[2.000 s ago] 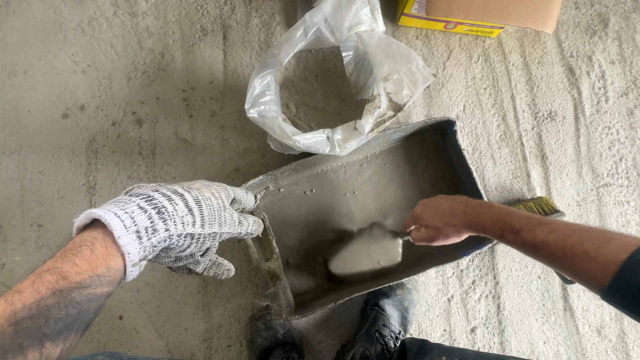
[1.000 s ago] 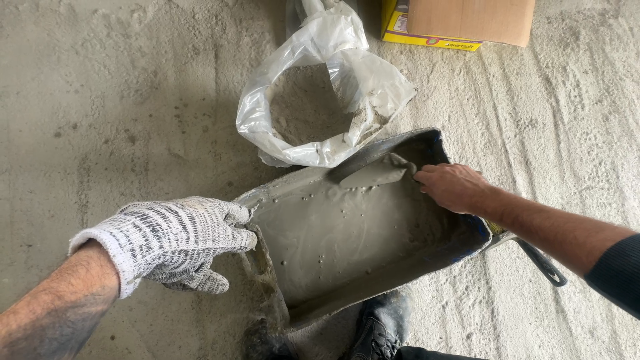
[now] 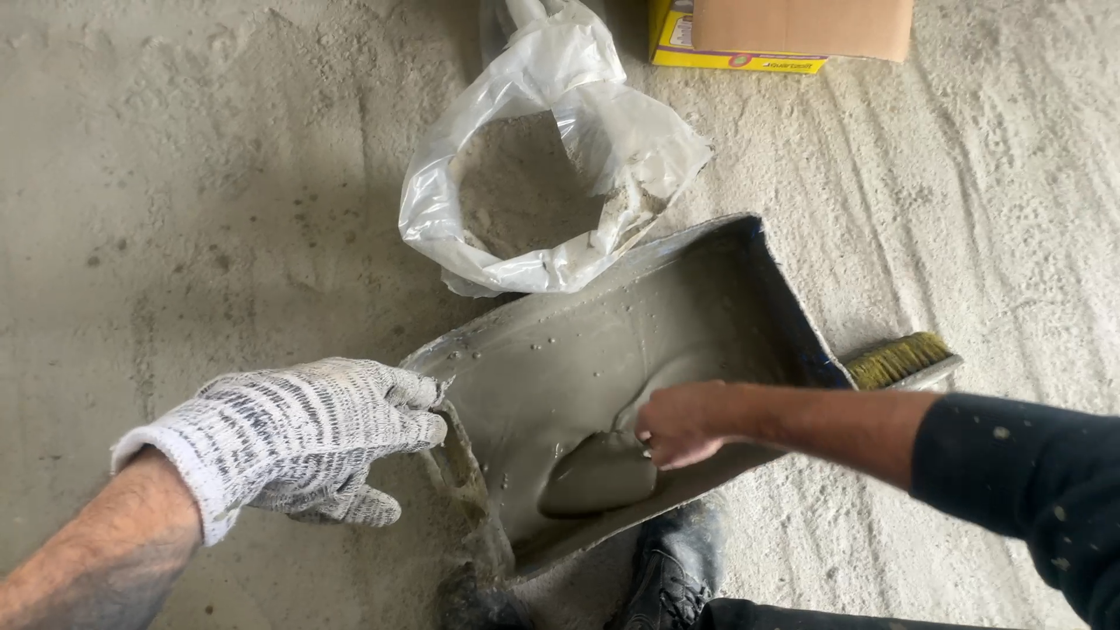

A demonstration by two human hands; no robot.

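Note:
My bare right hand is closed around the handle of a trowel, whose blade lies in wet grey mortar coated with the same mix. The mortar fills the bottom of a rectangular plastic tub that stands tilted across the view. My left hand, in a white and grey knitted glove, is at the tub's left end, its fingertips at the rim by the handle slot. The fingers are partly spread; whether they grip the rim cannot be told.
An open clear plastic bag of grey powder stands against the tub's far side. A yellow box with a cardboard flap is at the top. A yellow-bristled brush lies right of the tub. My dark boots are at its near side.
My right hand and the trowel have moved from the tub's far right corner back toward its near side. My left hand stays at the tub's left end.

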